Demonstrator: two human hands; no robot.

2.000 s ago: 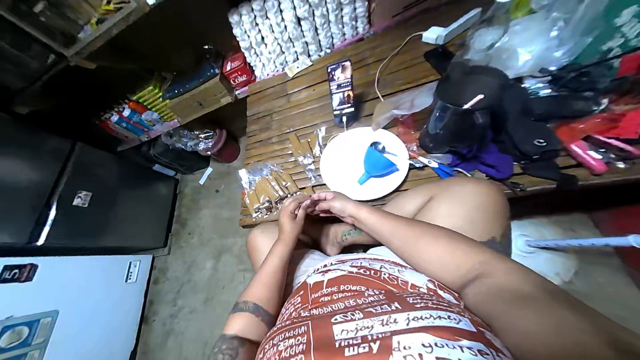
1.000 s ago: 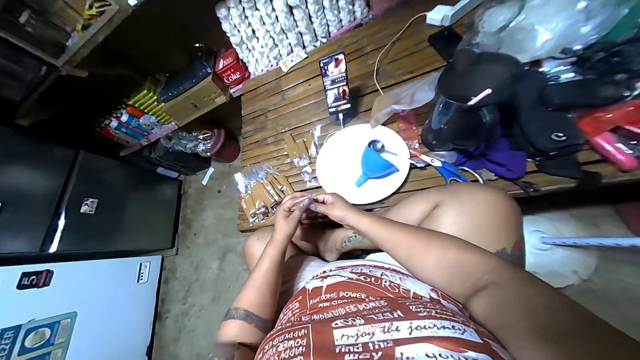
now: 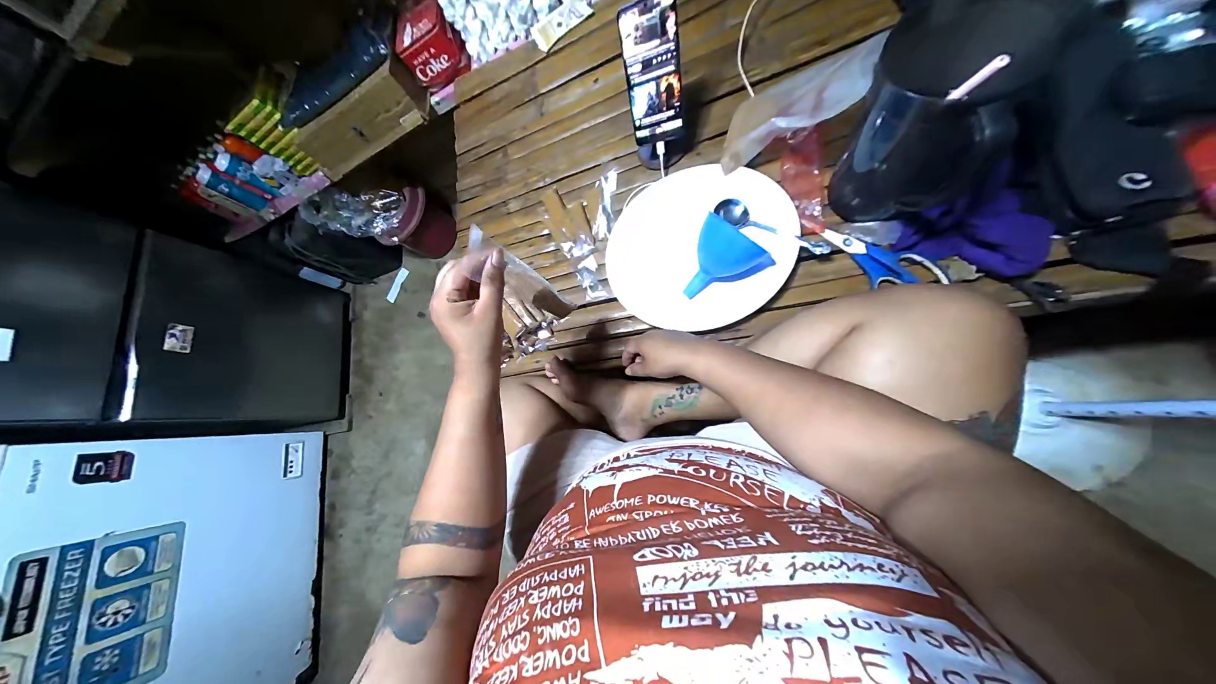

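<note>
My left hand (image 3: 470,299) is raised over the table's near left corner, thumb and fingertips pinching a small clear plastic bag (image 3: 530,283) that slants down to the right. Beneath it lie several slim clear packets with brown contents (image 3: 532,332). My right hand (image 3: 660,354) is curled closed below the plate, above my crossed leg, with nothing visible in it. On the white plate (image 3: 651,275) rest a blue plastic funnel (image 3: 730,252) and a metal spoon (image 3: 731,212). More slim packets (image 3: 573,237) lie left of the plate. Blue-handled scissors (image 3: 879,258) lie to its right.
A phone (image 3: 654,76) stands on the slatted wooden table (image 3: 532,123), with a cable plugged in. Beyond the plate's right side are a dark pitcher-like container (image 3: 893,142) and purple cloth (image 3: 978,228). A white freezer (image 3: 228,532) stands at the lower left.
My hands were together near the table edge; now they are apart. The left has moved up and left with the clear bag, and the right is lower, near my leg.
</note>
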